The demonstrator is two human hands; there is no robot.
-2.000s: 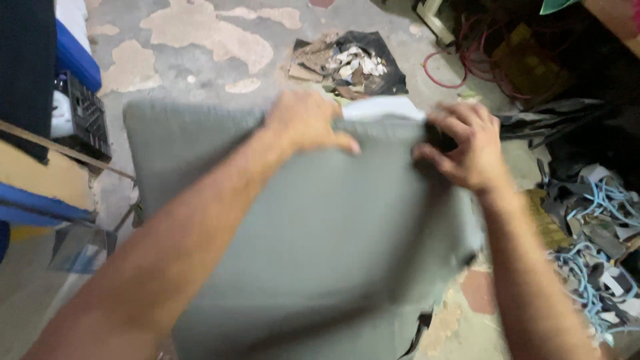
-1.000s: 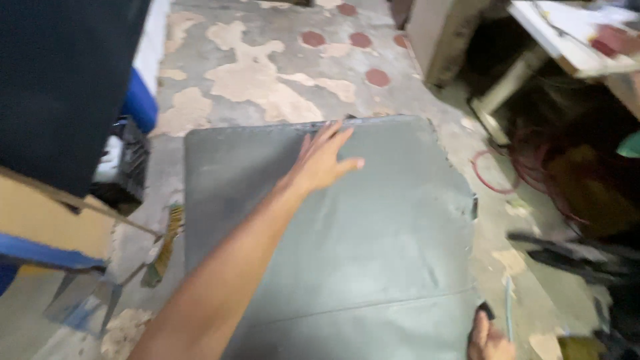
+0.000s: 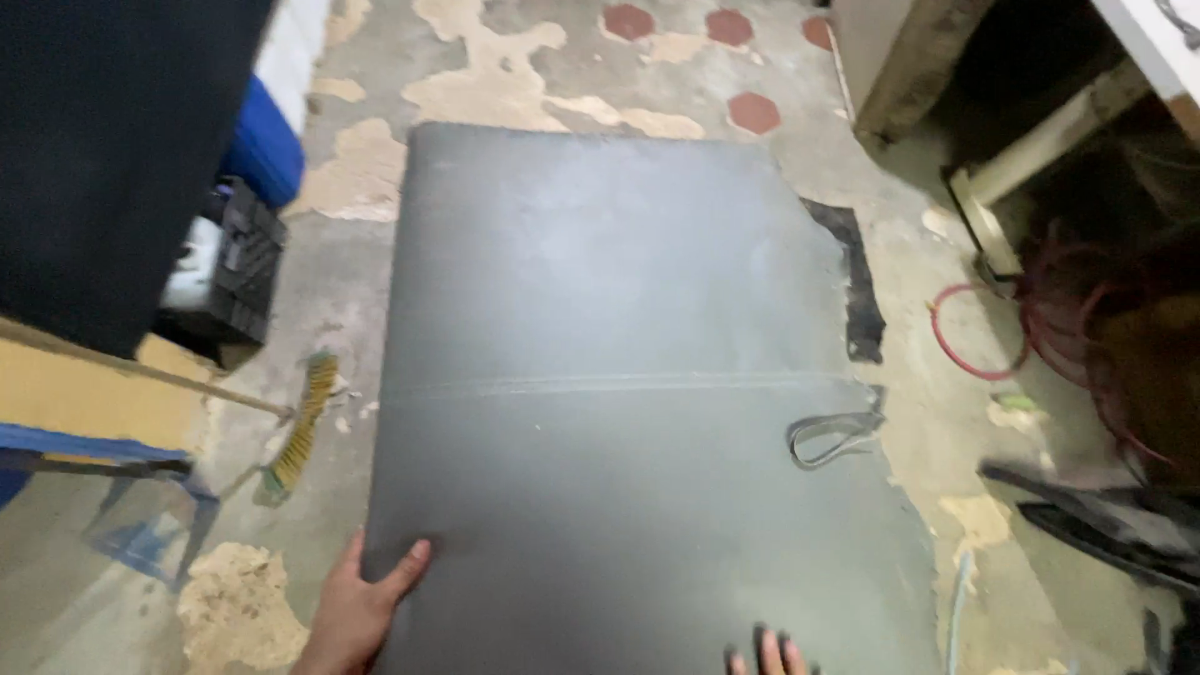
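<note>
A large grey sheet, leather-like and smooth (image 3: 600,281), lies spread before me with a crease across its middle and an uneven right edge. At its lower left edge is my left hand (image 3: 370,600), thumb on top and fingers at or over the edge; whether it pinches the sheet is not clear. My right hand (image 3: 769,653) shows only its fingertips, resting on or just over the sheet at the bottom of the view. A thin looped strip of the material (image 3: 830,439) lies on the right part, and a dark flap (image 3: 861,286) sticks out beyond the right edge.
A broom with yellow bristles (image 3: 305,427) lies left of the sheet. Behind it stand a black crate (image 3: 246,272) and a blue container (image 3: 267,145). On the right are a red hose (image 3: 980,333), a table leg (image 3: 1055,141) and dark scraps (image 3: 1097,525).
My left hand has moved from the sheet's far edge to its lower left edge. The sheet's far part, earlier under my hands, now lies untouched. The looped strip now shows on it.
</note>
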